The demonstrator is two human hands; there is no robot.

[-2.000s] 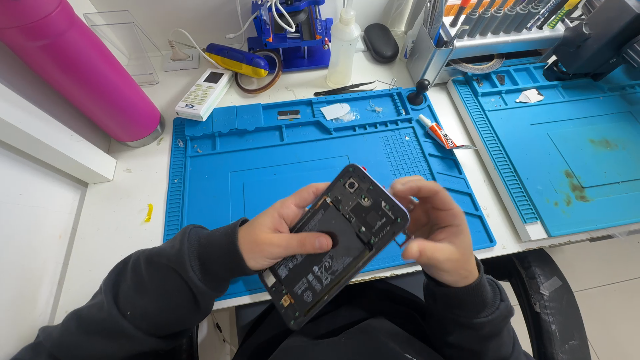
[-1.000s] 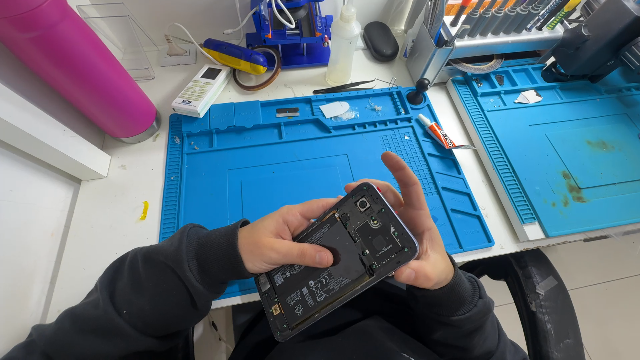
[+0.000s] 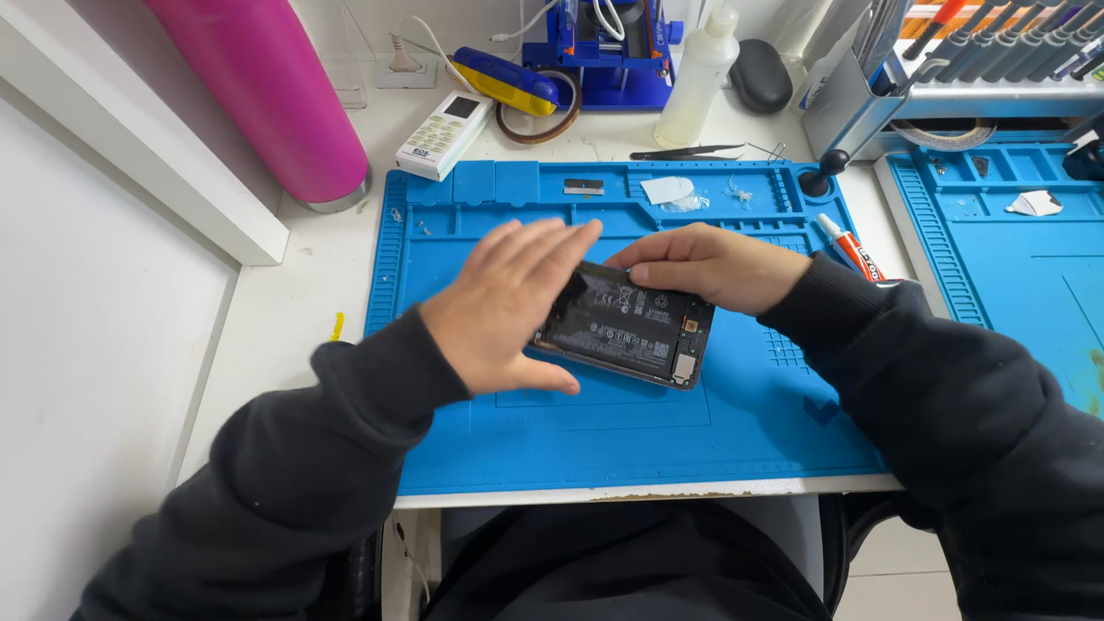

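An opened smartphone, its battery and lower board uncovered, is tilted above the blue silicone repair mat. My right hand grips its far long edge between thumb and fingers. Across the phone's left end lies my left hand, slightly blurred, with fingers extended and thumb spread; it covers the camera end. Whether its palm touches the phone cannot be told.
Behind the mat stand a plastic bottle, black tweezers, a tape roll and a white remote-like device. A glue tube lies at the right, a magenta bottle at the left.
The phone has been turned so its battery end points right, and it has moved away from my body over the mat. My left hand has let go of its thumb grip on the battery.
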